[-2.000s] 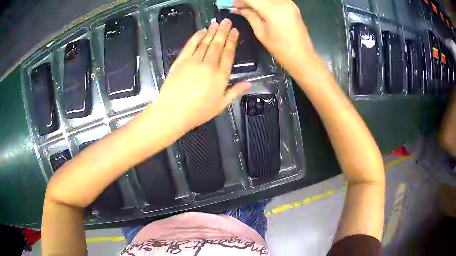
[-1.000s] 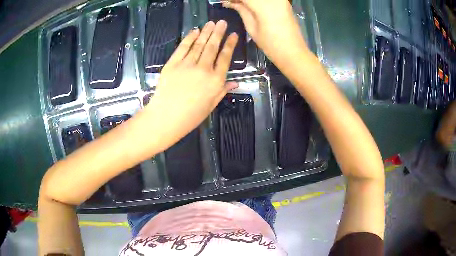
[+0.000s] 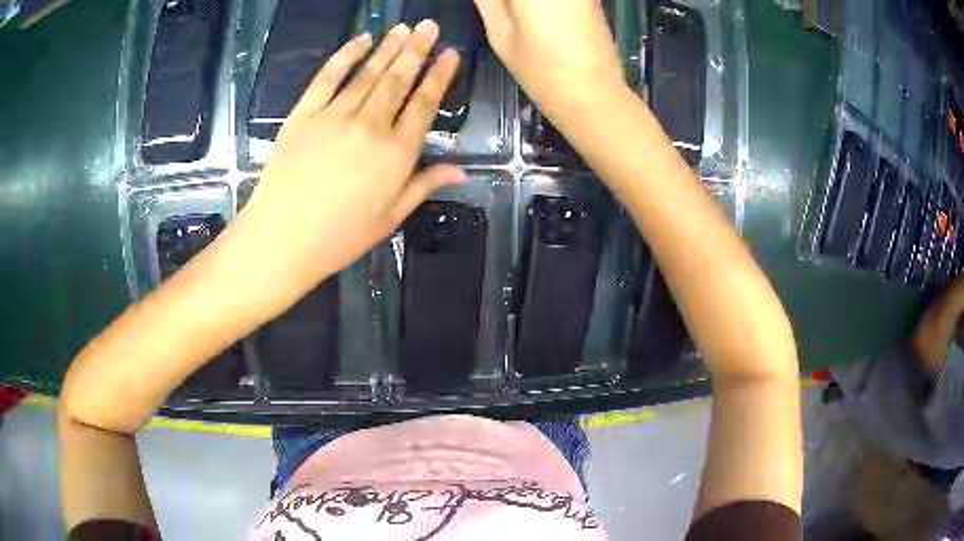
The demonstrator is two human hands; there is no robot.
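A clear blister tray [image 3: 516, 167] holds black phone cases in two rows of pockets. A phone case [image 3: 447, 301] in the near row has its camera cutout at the far end. My left hand [image 3: 349, 127] is bare, fingers spread and pointing away, over the far row with its fingertips by a far-row case [image 3: 425, 63]. It holds nothing visible. My right hand [image 3: 550, 37] reaches to the top edge. Its fingers are cut off there, so what they hold is hidden. My forearms cover parts of the near-row cases.
The tray lies on a green bench [image 3: 788, 137]. Another tray of dark cases [image 3: 846, 201] with orange marks is at the right. A person's arm [image 3: 939, 317] shows at the right edge. Grey floor with a yellow line [image 3: 211, 427] is below the bench.
The near tray has shifted right and come closer in the view. My left hand has moved a little left. My right hand has moved up, its fingers now out of the picture, and the light-blue item no longer shows.
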